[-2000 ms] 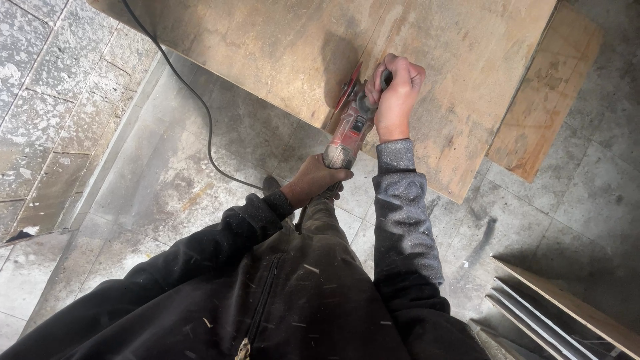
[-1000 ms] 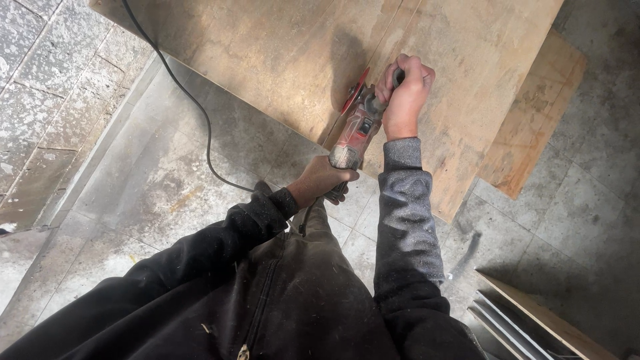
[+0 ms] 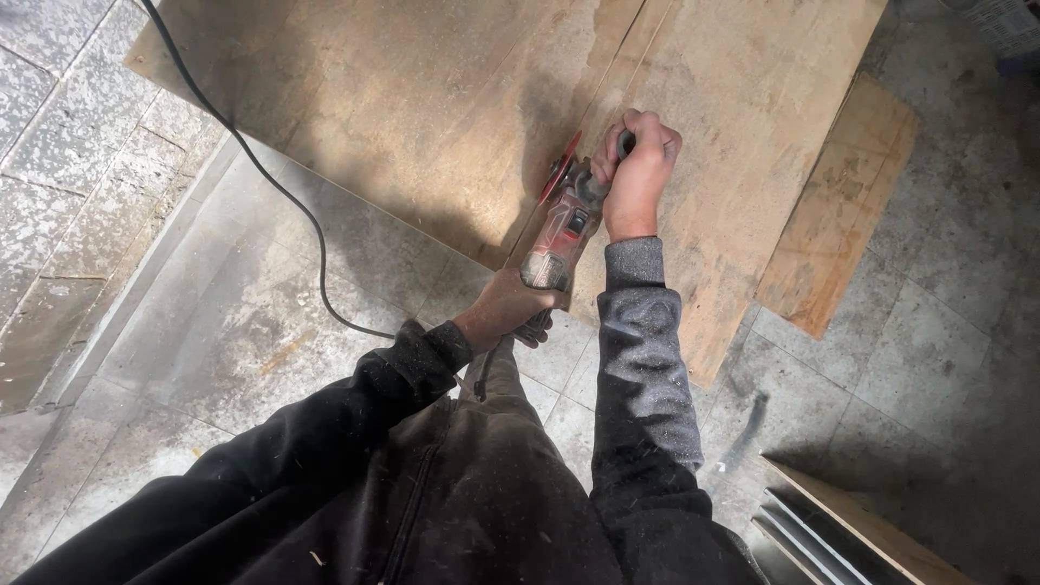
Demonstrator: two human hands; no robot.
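A dusty red angle grinder [image 3: 561, 236] is held over a large plywood sheet [image 3: 422, 106], its thin red-edged disc [image 3: 561, 166] on the left side, edge toward the wood. My left hand [image 3: 516, 309] wraps the rear of its body, near the sheet's lower edge. My right hand [image 3: 642, 166] grips the dark side handle at the tool's head. A long straight line [image 3: 621, 49] runs across the sheet beyond the tool. Whether the disc touches the wood cannot be told.
A black power cable [image 3: 317, 236] loops over the sheet's left part and the floor toward my left forearm. A smaller plywood piece [image 3: 845, 203] lies at the right. Boards or panels [image 3: 853, 520] stand at the lower right. A pale crate [image 3: 991, 28] is at the upper right.
Both hands keep their hold on the grinder. The view has shifted a little; no other plain change.
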